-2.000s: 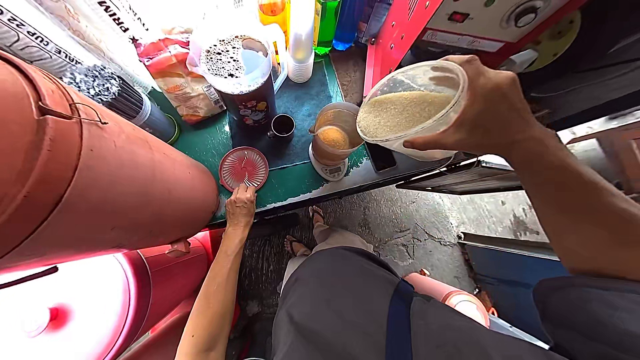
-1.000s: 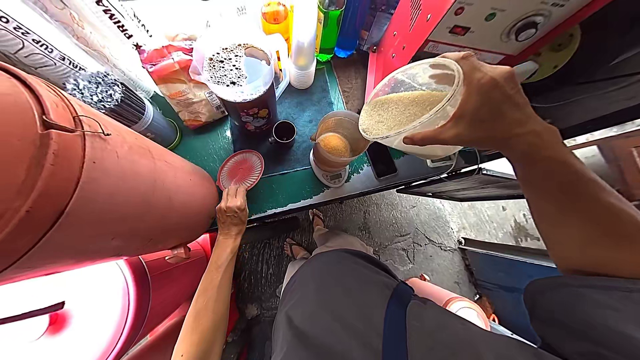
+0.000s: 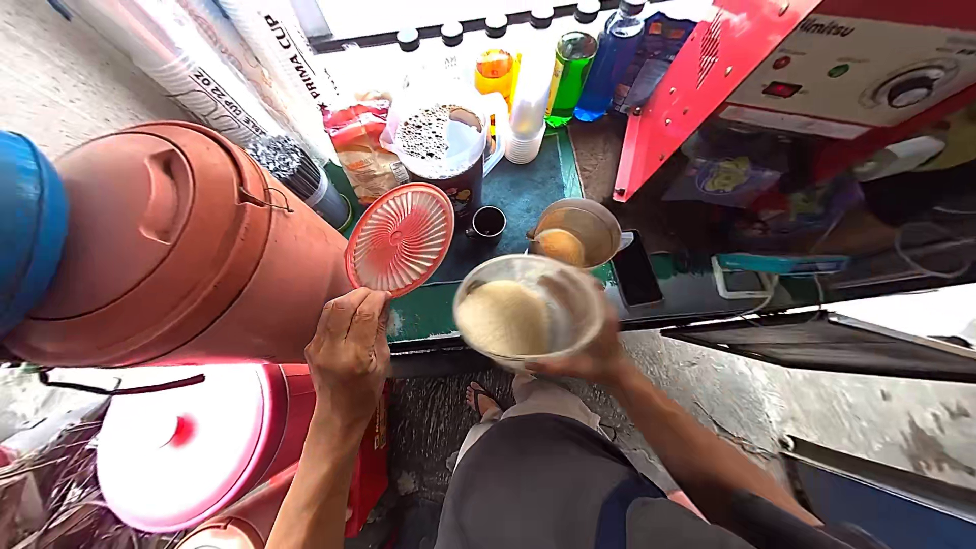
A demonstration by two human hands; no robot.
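Observation:
My left hand [image 3: 351, 347] grips the rim of a round red lid [image 3: 400, 239], which is tilted up beside the large orange drum. In my right hand [image 3: 591, 354] is a clear plastic tub [image 3: 530, 307] of pale granules like sugar, held above the counter's front edge; the hand is partly blurred. Just behind the tub stands a translucent container [image 3: 577, 232] with an orange-brown content. A small dark cup [image 3: 486, 223] stands near the lid. Behind it is a large clear pitcher [image 3: 442, 145] of dark, foamy liquid.
An orange drum [image 3: 191, 252] lies at the left. A black phone [image 3: 637, 267] lies on the green counter [image 3: 427, 316]. Stacked cups [image 3: 526, 114], a green bottle [image 3: 570, 76], a blue bottle [image 3: 610, 65] and a straw holder [image 3: 305, 179] stand farther back. A red machine [image 3: 839, 69] is at the right.
My right hand has brought the tub from the right of the translucent container to its near-left side. My left hand has raised the red lid off the counter and tilted it.

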